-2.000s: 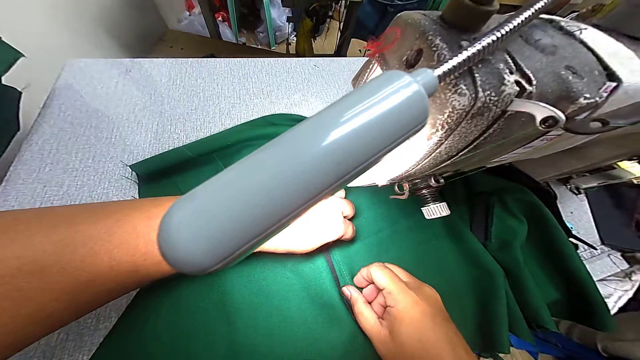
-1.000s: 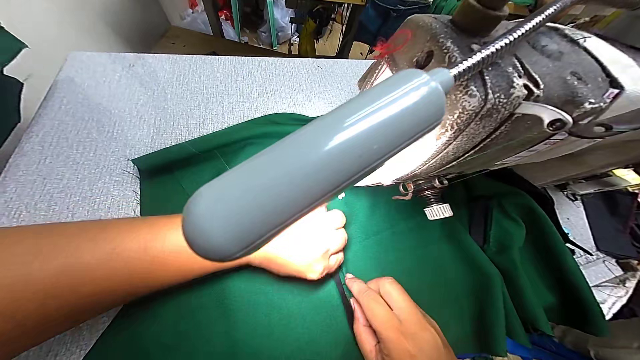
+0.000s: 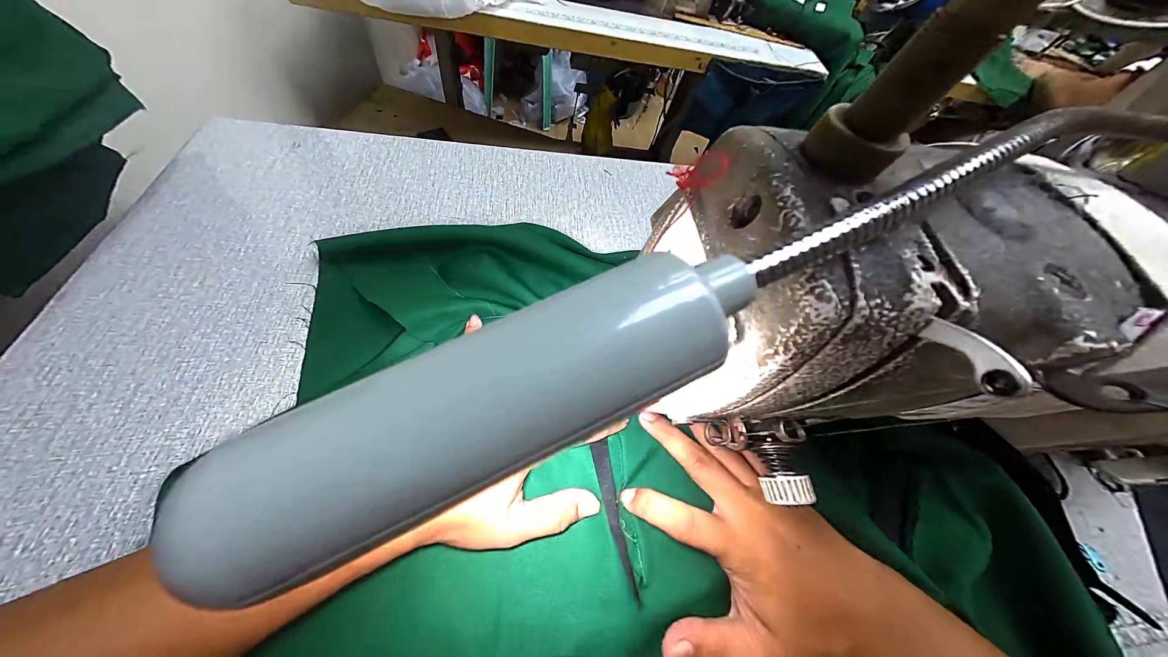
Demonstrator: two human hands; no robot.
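Green fabric lies spread over the machine table, with a narrow dark strip running along it beside loose green threads. My left hand rests on the fabric left of the strip, its thumb out; most of its fingers are hidden behind the grey lamp. My right hand lies spread on the fabric to the right of the strip, fingertips near the sewing head. The sewing machine's head stands at the right, with its ridged tension knob just above my right hand.
A grey cylindrical lamp on a flexible metal neck crosses the view over my left hand. The grey tabletop extends to the left. More green cloth hangs at the left edge, and another table stands behind.
My right hand, pinching at the dark strip before, has moved forward and spread out. My left hand's fist has loosened, with its thumb now extended on the fabric. The cloth's far left part has become more folded.
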